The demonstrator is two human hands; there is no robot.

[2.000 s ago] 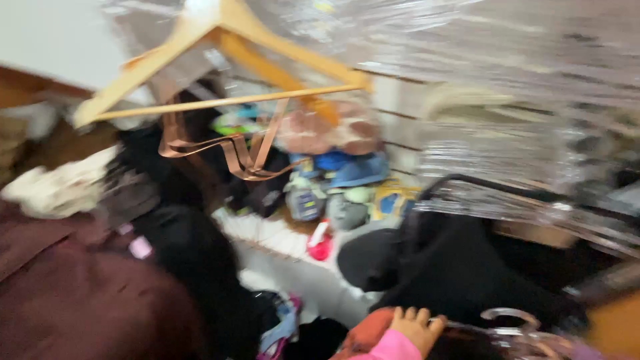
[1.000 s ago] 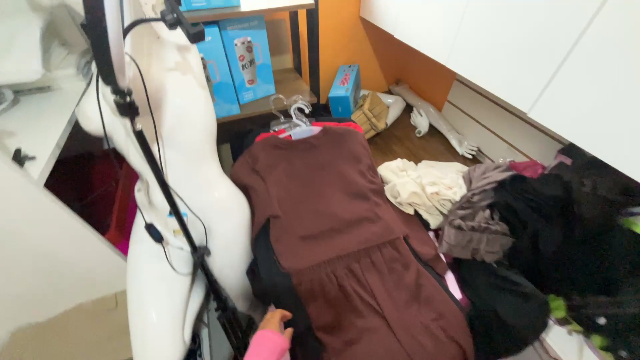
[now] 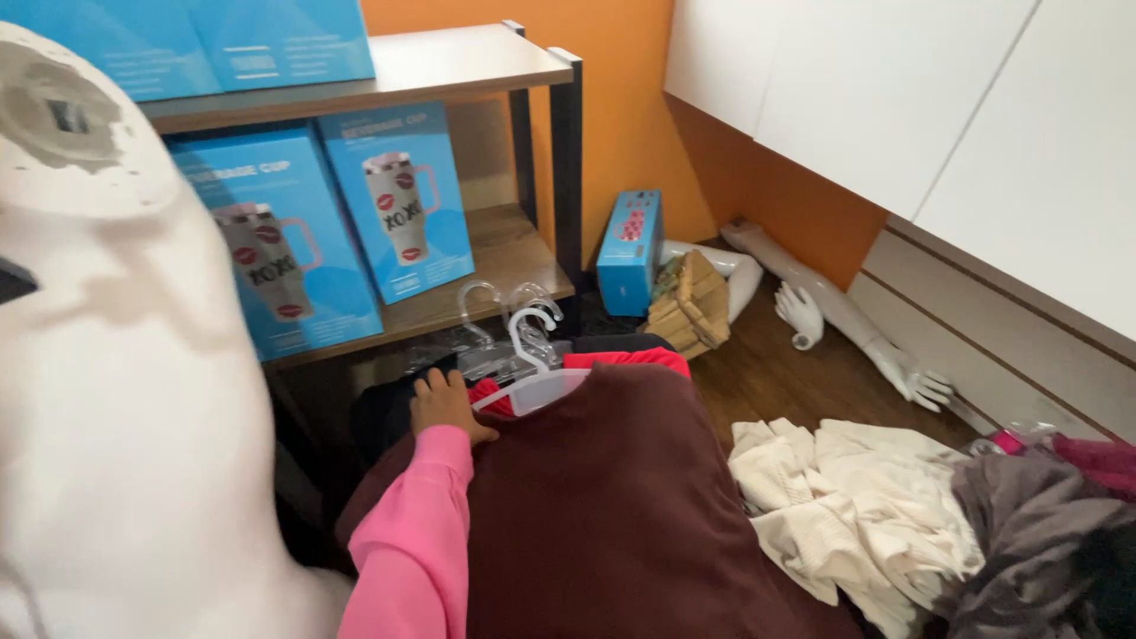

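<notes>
My left hand [image 3: 451, 410], in a pink sleeve, is at the neckline and shoulder of a dark maroon garment [image 3: 603, 506]. Its thumb lies on the cloth and its fingers reach past the edge; whether they grip the cloth is unclear. Just right of the hand, a white plastic hanger [image 3: 530, 382] sits in the garment's neck, its hook pointing up. Clear plastic hangers [image 3: 479, 333] and red cloth [image 3: 635, 358] show behind it. My right hand is not in view.
A white mannequin [image 3: 133, 382] stands close on the left. Beyond it, a shelf [image 3: 479, 67] holds blue cup boxes [image 3: 404, 200]. Loose mannequin arms [image 3: 825, 297], a small wooden object [image 3: 692, 306], cream cloth [image 3: 852, 506] and grey cloth [image 3: 1038, 524] lie on the right.
My left hand has moved from low beside the maroon garment up to its neckline. The view has swung from the wooden hanger and wrapped goods to the shelf, and is now closer.
</notes>
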